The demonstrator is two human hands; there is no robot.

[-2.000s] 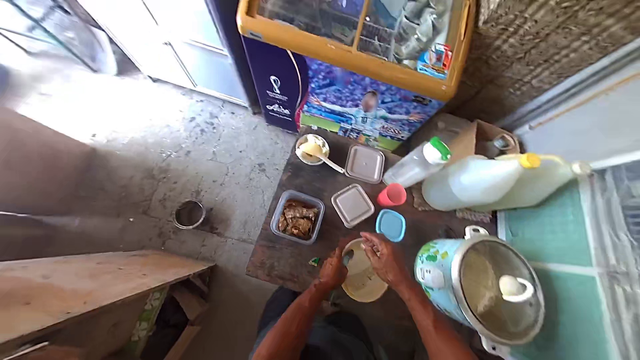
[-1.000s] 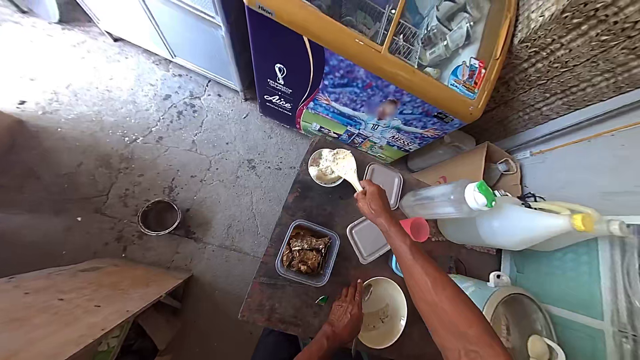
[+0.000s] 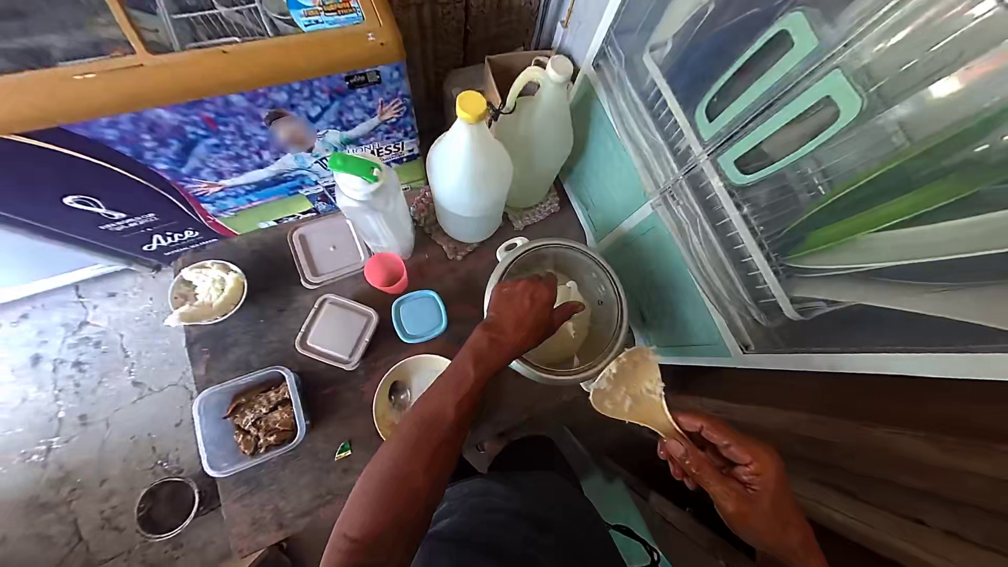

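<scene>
My left hand (image 3: 524, 311) rests on the lid of the rice cooker (image 3: 614, 299), its fingers by the white lid knob, which it partly hides. Held in my right hand (image 3: 728, 472) is a rice paddle (image 3: 636, 390) with rice stuck to its blade, just beside the cooker's rim. Under my left forearm, a cream bowl (image 3: 425, 370) has a metal spoon (image 3: 399, 394) in it. At the left, a bowl of rice (image 3: 206, 291) stands near the table edge. A clear plastic container (image 3: 209, 429) holds pieces of cooked food (image 3: 264, 417).
Two grey lids (image 3: 337, 331), a blue-lidded container (image 3: 419, 316) and a red cup (image 3: 386, 272) lie mid-table. Behind them stand a green-capped bottle (image 3: 374, 205) and large plastic jugs (image 3: 470, 173). A freezer (image 3: 236, 150) is beyond; a plastic-covered rack (image 3: 787, 197) borders the right side.
The view has swung right. My right hand has moved the paddle from the rice bowl to beside the cooker. My left hand has gone from the cream bowl to the cooker lid.
</scene>
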